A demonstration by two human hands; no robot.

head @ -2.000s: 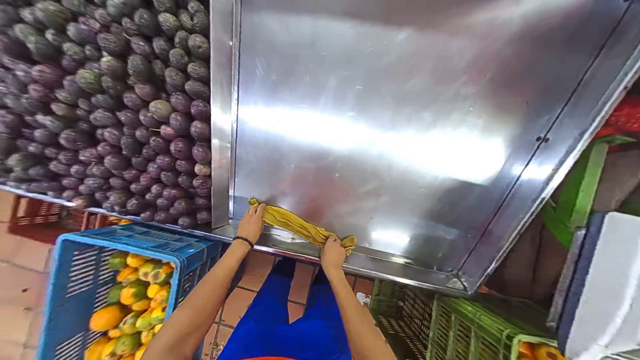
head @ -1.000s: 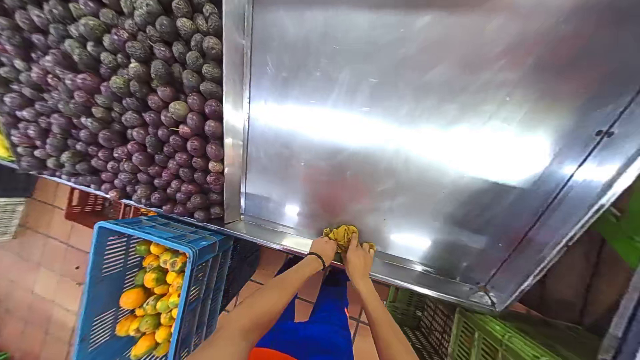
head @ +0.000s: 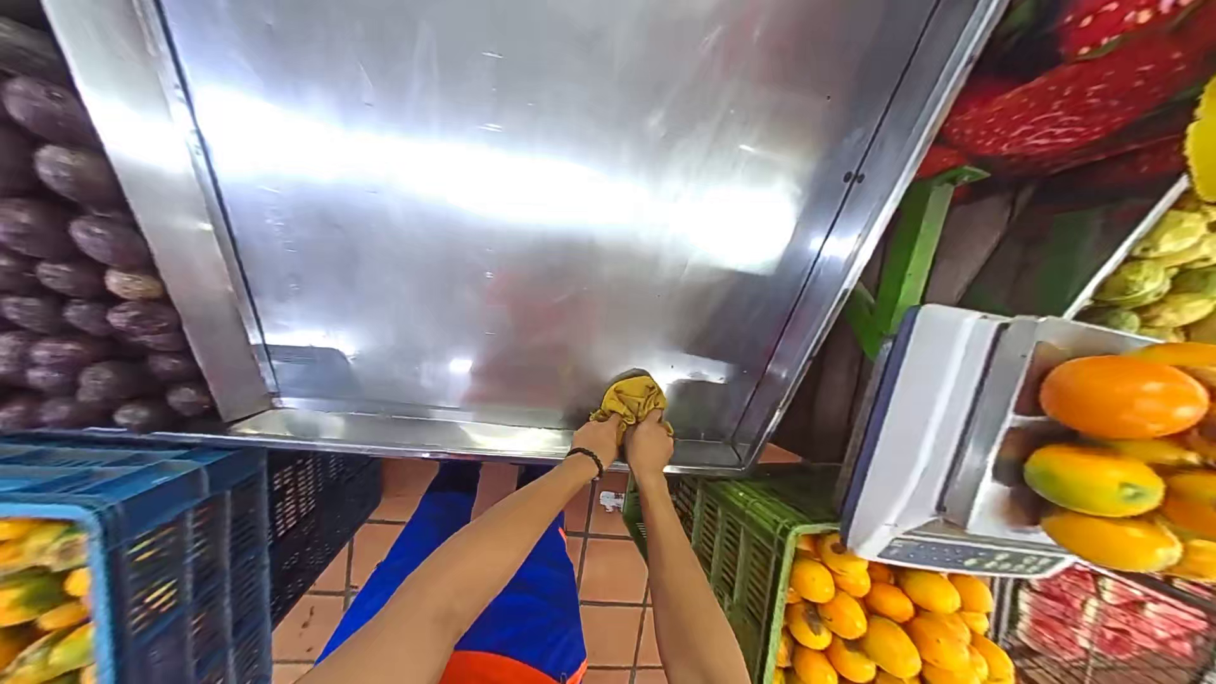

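A yellow cloth (head: pixel 631 395) lies bunched against the near part of a large stainless steel tray (head: pixel 494 256), right of its middle. My left hand (head: pixel 598 441), with a dark bracelet at the wrist, grips the cloth from the left. Close beside it, my right hand (head: pixel 649 445) grips the cloth's right side. Both hands are over the tray's raised near rim. The cloth's underside is hidden.
Dark purple fruit (head: pixel 95 285) is heaped left of the tray. Blue crate (head: pixel 180 494) and green crate (head: pixel 750 513) hold orange-yellow fruit below. A scale (head: pixel 936 427) with papayas (head: pixel 1121 396) stands at right, near a green metal post (head: pixel 912 247).
Both hands have moved right along the tray's near edge with the cloth. The cloth, stretched between the hands two seconds ago, is now bunched. The view has shifted right.
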